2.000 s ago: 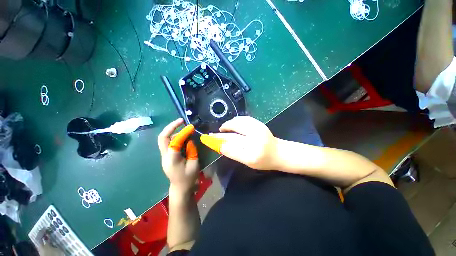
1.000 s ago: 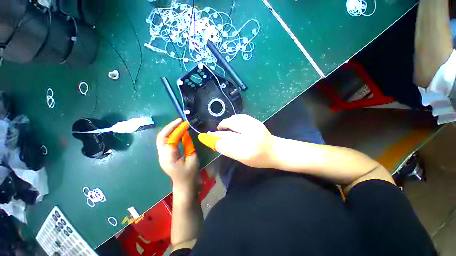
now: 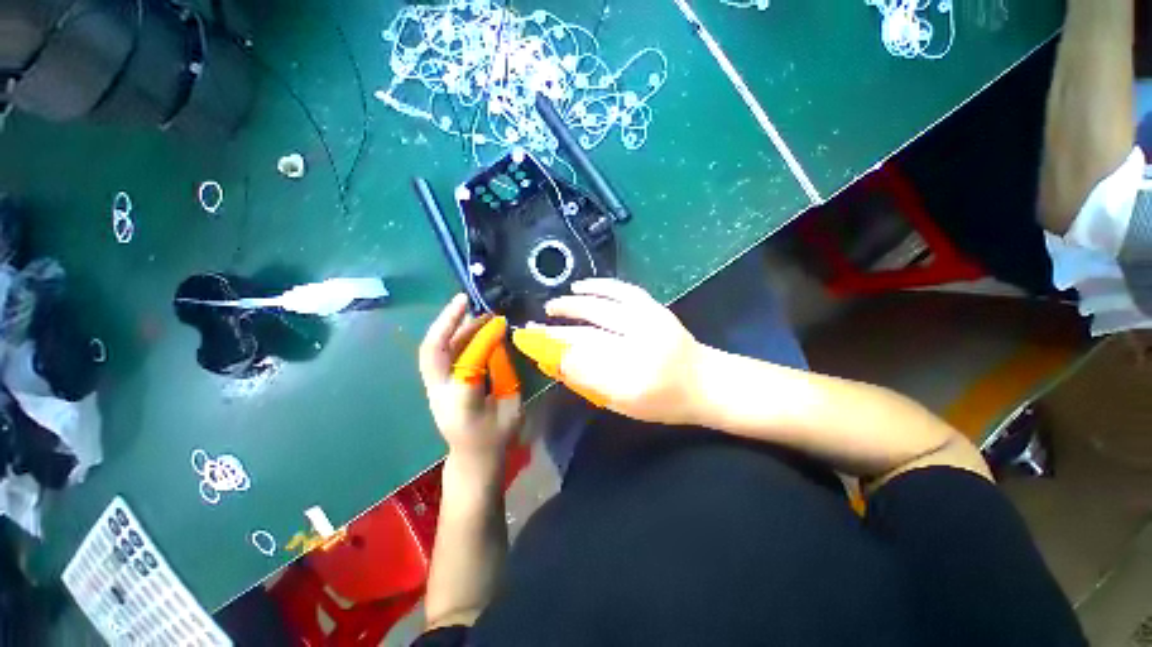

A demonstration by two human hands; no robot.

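Observation:
The black housing shell (image 3: 516,234) lies on the green bench with a ringed central hole. One black rod antenna (image 3: 442,238) is along its left side, another (image 3: 581,158) at its upper right. A thin white sealing gasket (image 3: 552,192) with small blobs runs over the shell. My left hand (image 3: 470,379), with orange finger cots, is at the shell's lower left corner, fingertips at its edge. My right hand (image 3: 625,354) lies over the lower edge, its orange-cotted finger close to the left fingertips. The gasket section between the fingertips is largely hidden.
A tangled gasket pile (image 3: 505,63) lies beyond the shell. At left are a black cup (image 3: 228,348) with a white glue bottle (image 3: 335,296) across it, O-rings (image 3: 221,473) and a parts tray (image 3: 133,588). Another person's arm (image 3: 1089,114) is at far right.
The fingertips of my two hands have come closer together at the shell's lower edge. The white strand seen between them earlier is now mostly covered. The view has shifted slightly.

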